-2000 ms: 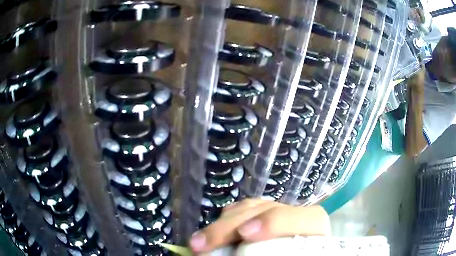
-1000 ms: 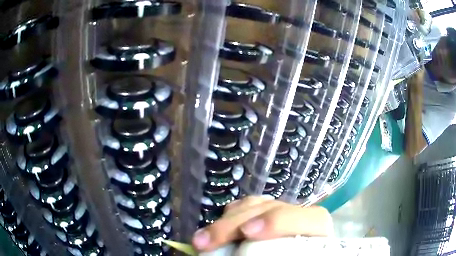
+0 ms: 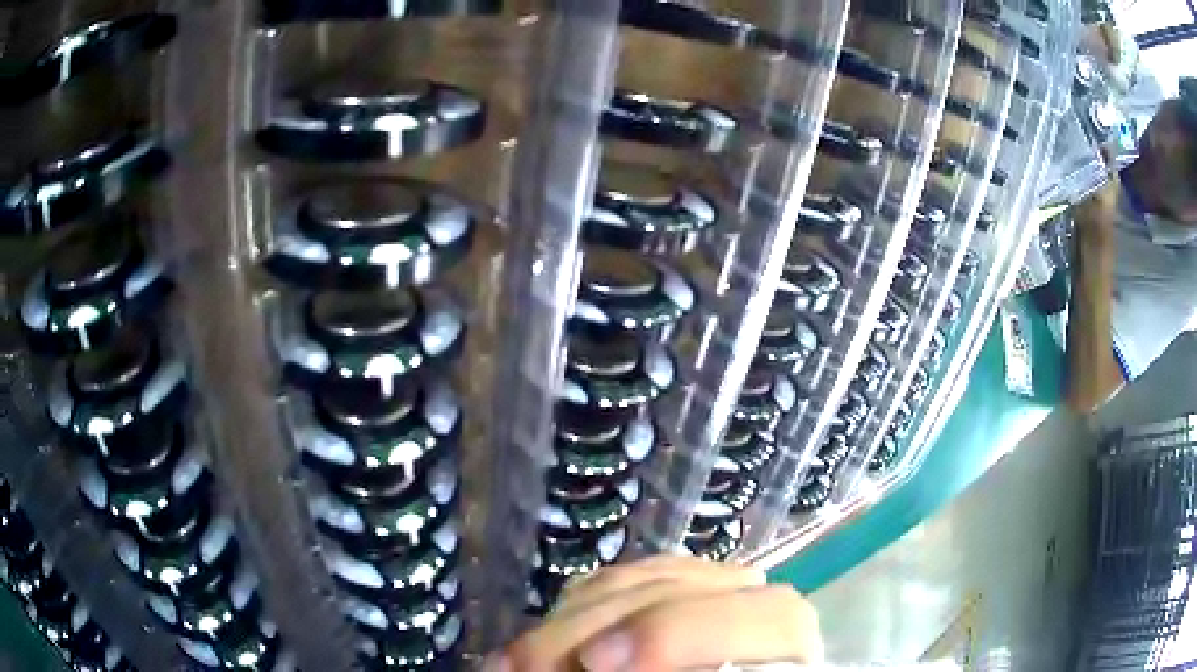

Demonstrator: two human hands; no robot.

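Observation:
Shiny black rings (image 3: 369, 234) stand on edge in close rows in a large clear plastic tray (image 3: 214, 328), with raised ribs between the rows. My right hand (image 3: 670, 617) is at the bottom edge, right of centre, over the near end of a ring row. Its fingers are bent and point left. A thin white strip of the glue bottle (image 3: 788, 667) shows under the hand; the rest of the bottle and its nozzle are cut off by the frame edge. My left hand is not in view.
A brown board shows through the tray. The green bench (image 3: 965, 433) runs along its right side, with a white label strip (image 3: 1017, 352) on it. A person (image 3: 1162, 263) is at the upper right, near clear trays (image 3: 1070, 145). A wire rack (image 3: 1149, 525) stands at the right.
My right hand has moved down and slightly left, and the bottle and pale yellow nozzle have dropped out of the frame. The tray and rings appear shifted slightly up and right.

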